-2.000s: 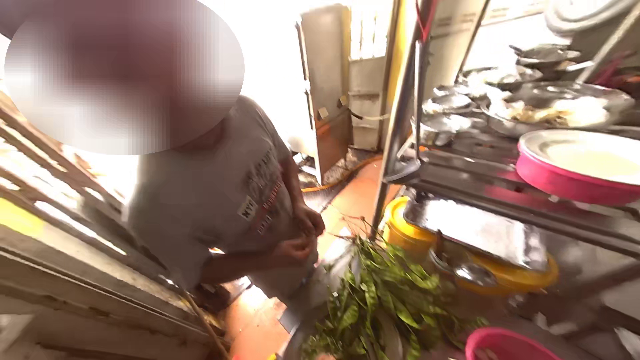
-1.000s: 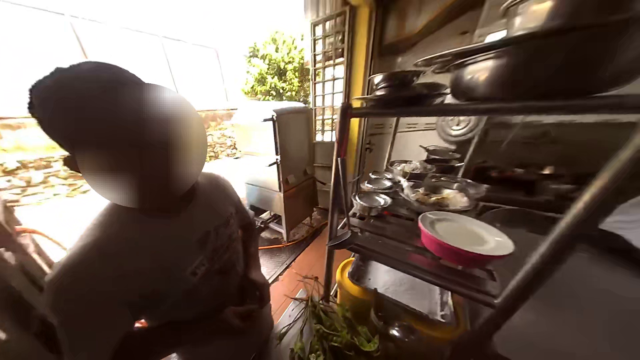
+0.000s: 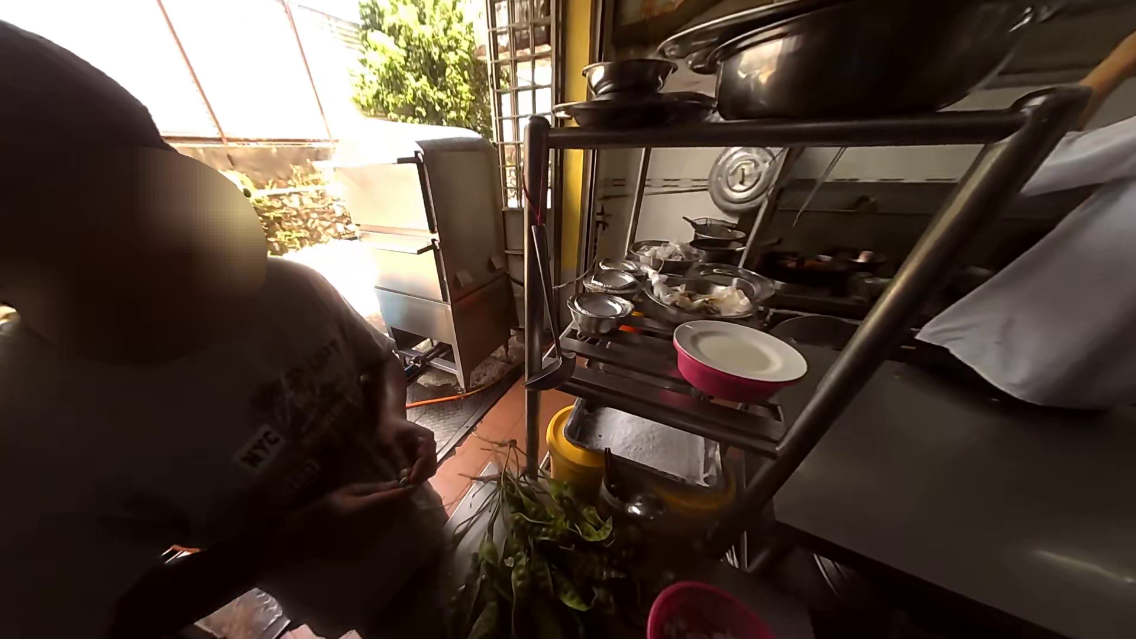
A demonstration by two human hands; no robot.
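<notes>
Neither of my own hands shows in the head view. The two hands at the left belong to another person, who stands close by in a printed T-shirt and holds the fingers together at waist height, perhaps on something small. A heap of green leafy stems and flat pods lies at the bottom middle, on what looks like a metal surface. Right of it, at the lower edge, is a pink plastic bowl with small pale pieces inside, too dim to name.
A steel rack carries a large metal pot, metal bowls and a white plate on a pink basin. Below stands a yellow tub with a metal tray. A person in white clothing is at the right, beside a steel counter.
The view has swung up and to the right, bringing in the rack's top and the person in white. The person at the left still has the hands together at the waist.
</notes>
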